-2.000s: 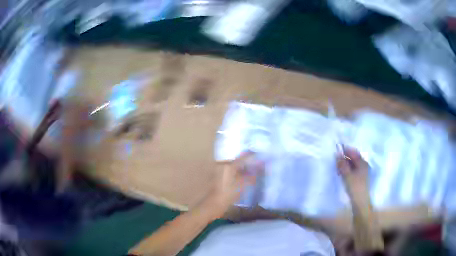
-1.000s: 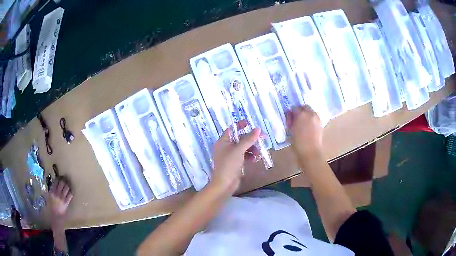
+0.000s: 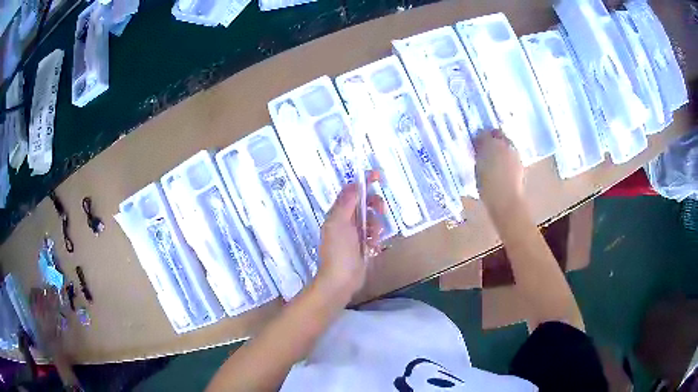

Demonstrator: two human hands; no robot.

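White blister trays lie side by side in a row along the brown bench. Trays from the left end to the middle hold bagged stick parts in shiny clear sleeves. My left hand is over the lower end of a middle tray and holds a clear sleeved part. My right hand is at the lower part of a tray further right, on a bagged part lying in its slot; the fingertips are partly hidden. The tray to its right shows no clear sleeve.
Black USB cables and blue packets lie at the bench's left end, near another person's hand. White boxes and filled trays lie on the green surface. Overlapping trays and a clear bag are at right.
My right hand has moved right to another tray, where a sleeved part now shows. My left hand still holds clear sleeved material, now more upright. The view has shifted slightly.
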